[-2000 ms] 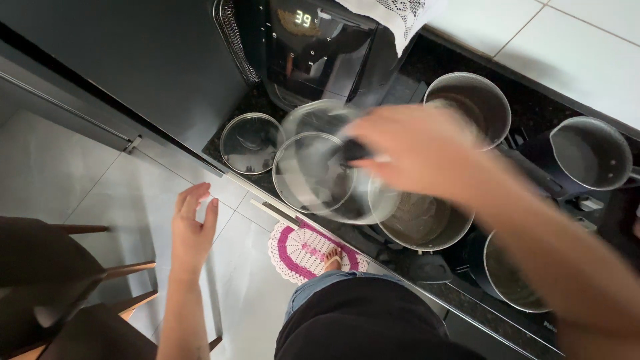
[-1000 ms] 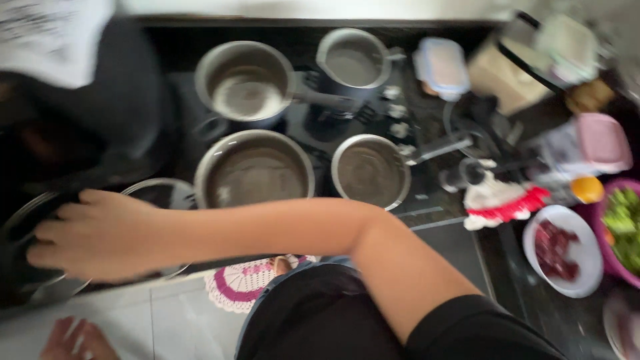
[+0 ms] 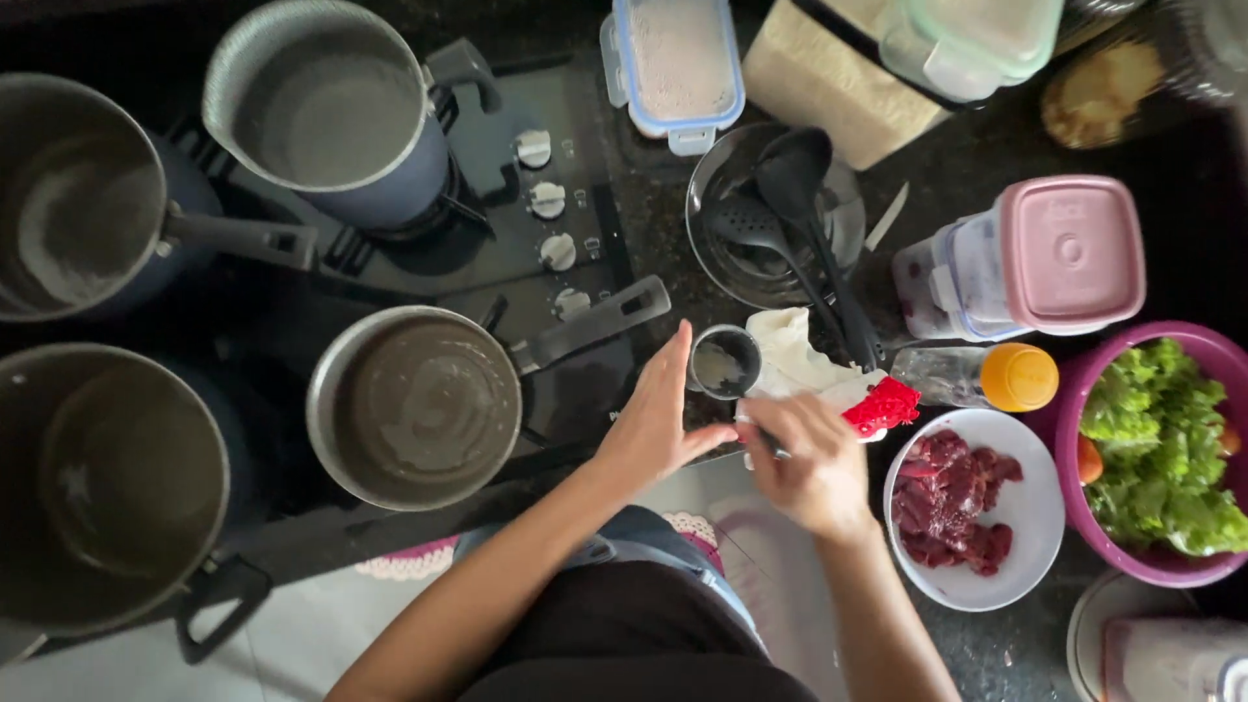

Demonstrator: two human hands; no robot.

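At the counter's edge my left hand (image 3: 648, 419) is beside a small round cup (image 3: 724, 362), its fingers straight and the thumb apart; whether it touches the cup I cannot tell. My right hand (image 3: 809, 458) is just below the cup, fingers curled around a small dark item whose kind does not show. A white cloth with a red crocheted edge (image 3: 882, 407) lies behind the right hand. Left of the hands, a saucepan (image 3: 414, 408) with a little liquid or residue stands on the glass cooktop, its handle pointing towards the cup.
More pots (image 3: 317, 97) stand on the cooktop. A glass lid (image 3: 717, 263) holds a black slotted spoon and ladle. To the right are a white bowl of raw meat (image 3: 907, 546), an orange-capped bottle (image 3: 1019, 377), lidded containers (image 3: 1072, 253) and a purple bowl of lettuce (image 3: 1102, 561).
The view has swung right, towards the counter. My right hand no longer holds the glass lid seen two seconds ago. Both hands have come together by the small cup.
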